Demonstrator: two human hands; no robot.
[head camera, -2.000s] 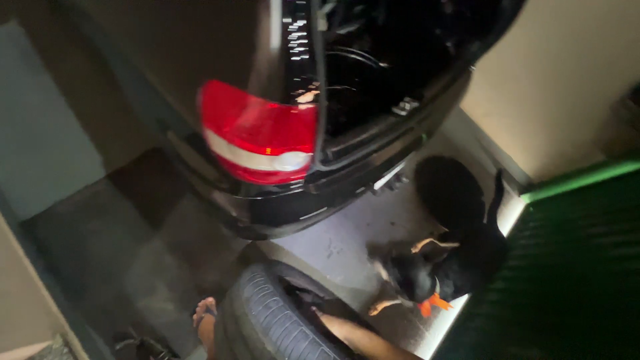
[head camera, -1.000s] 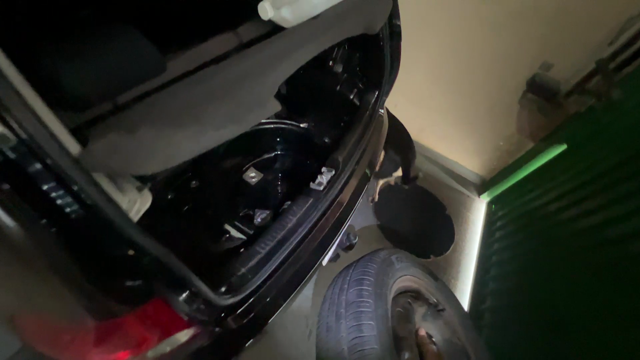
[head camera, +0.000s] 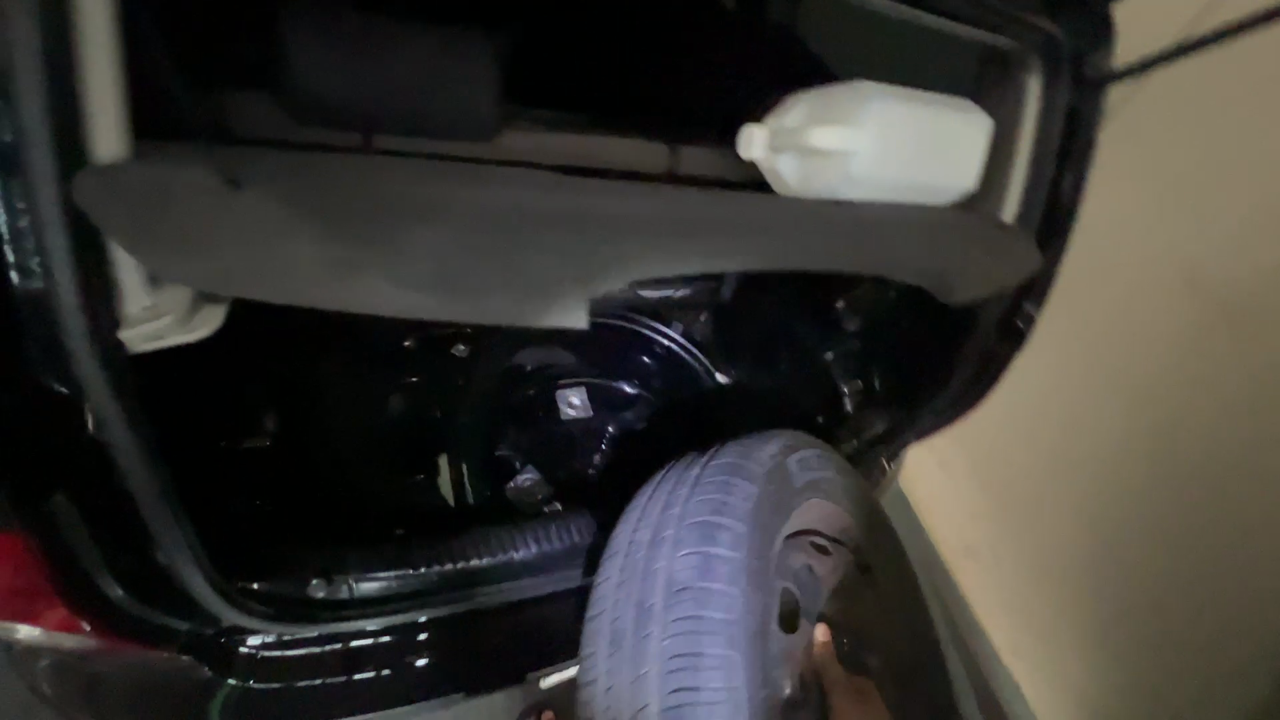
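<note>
A car wheel with a black tyre (head camera: 690, 590) and a steel rim (head camera: 822, 530) is upright at the rear edge of the open car boot, overlapping its sill. My right hand (head camera: 848, 680) grips the wheel at the rim, with one finger visible near a rim hole and the rest in shadow. Of my left hand (head camera: 546, 715) only a fingertip shows at the bottom edge, left of the tread; its hold is hidden. Behind the wheel lies the dark boot floor with a round spare-wheel well (head camera: 560, 440).
A grey parcel shelf (head camera: 400, 235) spans the boot above the well, with a white plastic jug (head camera: 880, 145) lying on it. A pale wall (head camera: 1120, 400) stands to the right. The red tail light (head camera: 35, 585) and black bumper (head camera: 400, 650) are at lower left.
The wheel has come from low beside the bumper up to the boot opening, with my right hand at its rim. The view has swung to face the boot.
</note>
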